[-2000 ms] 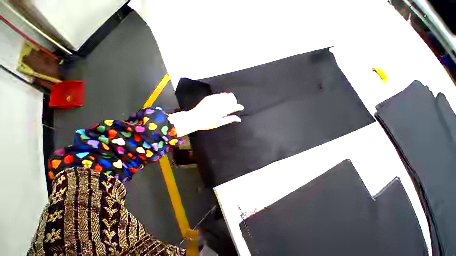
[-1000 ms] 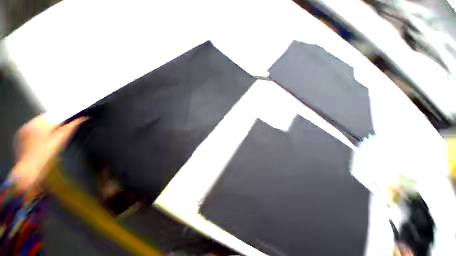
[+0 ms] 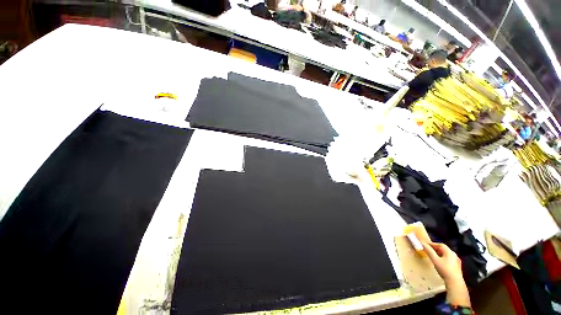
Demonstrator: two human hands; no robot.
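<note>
A black notched panel [image 3: 277, 227] lies flat in front of me, its near edge along the glue-stained table edge. A larger black panel [image 3: 92, 191] lies to its left and runs out of the picture. A stack of black panels [image 3: 258, 107] lies behind. At the right, my right hand [image 3: 444, 258] has its thumb and fingers on a small white and amber glue bottle [image 3: 415, 240], at a tan board or patch near the table edge. The bottle's outline is blurred. My left hand is out of the picture.
Black scraps [image 3: 427, 200] are heaped at the right, beside a yellow handle [image 3: 373, 177]. A small yellow item [image 3: 165, 96] lies far left. A person in black [image 3: 430, 74] stands beyond, near piled yellow-edged pieces [image 3: 461, 107]. Another white table [image 3: 295, 46] stands behind.
The view has swung right and up. My left hand, earlier on the left panel's near end, has left the picture. My right hand now shows at the right, on the bottle.
</note>
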